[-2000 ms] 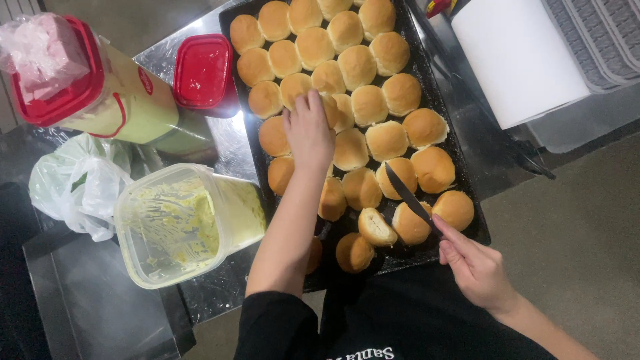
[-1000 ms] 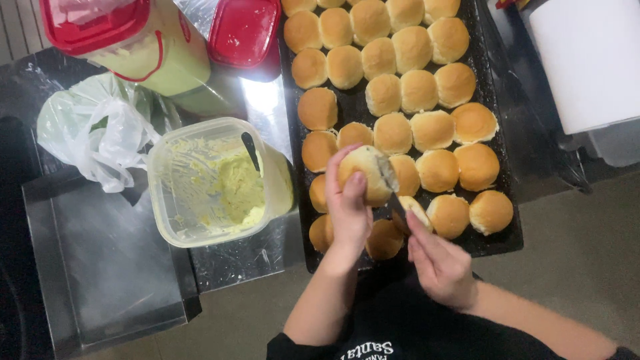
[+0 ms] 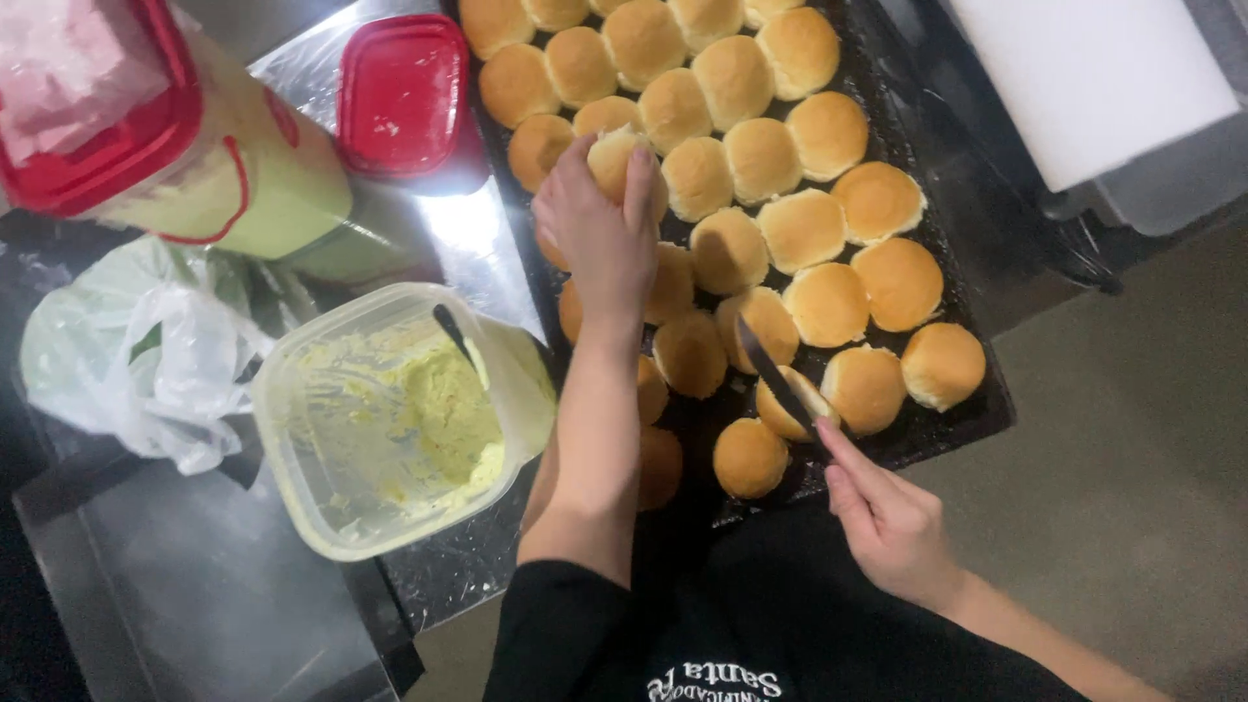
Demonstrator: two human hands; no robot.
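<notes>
Rows of round golden bread rolls (image 3: pixel 765 159) fill a dark baking tray (image 3: pixel 990 409). My left hand (image 3: pixel 600 224) grips one bread roll (image 3: pixel 614 161) between thumb and fingers, above the left part of the rows. In my right hand (image 3: pixel 892 522) is a knife with a dark blade (image 3: pixel 775 380), which points up and left over the rolls near the tray's lower edge. Just under the blade lies a tilted roll (image 3: pixel 792 402) with a pale side showing. Left of the tray, an open plastic tub (image 3: pixel 322 517) holds a pale green spread (image 3: pixel 453 414) and a dark utensil (image 3: pixel 451 327).
A tall container with a red lid (image 3: pixel 185 107) and a pink item in plastic on top stands upper left, beside a smaller red lid (image 3: pixel 402 95). Plastic bags (image 3: pixel 185 361) lie below, above a dark shallow tray (image 3: pixel 214 585). A white board (image 3: pixel 1092 78) is upper right.
My left hand, which held a roll by the knife a second ago, has moved up the tray and grips a roll there. The knife has come away from that roll. The view has shifted.
</notes>
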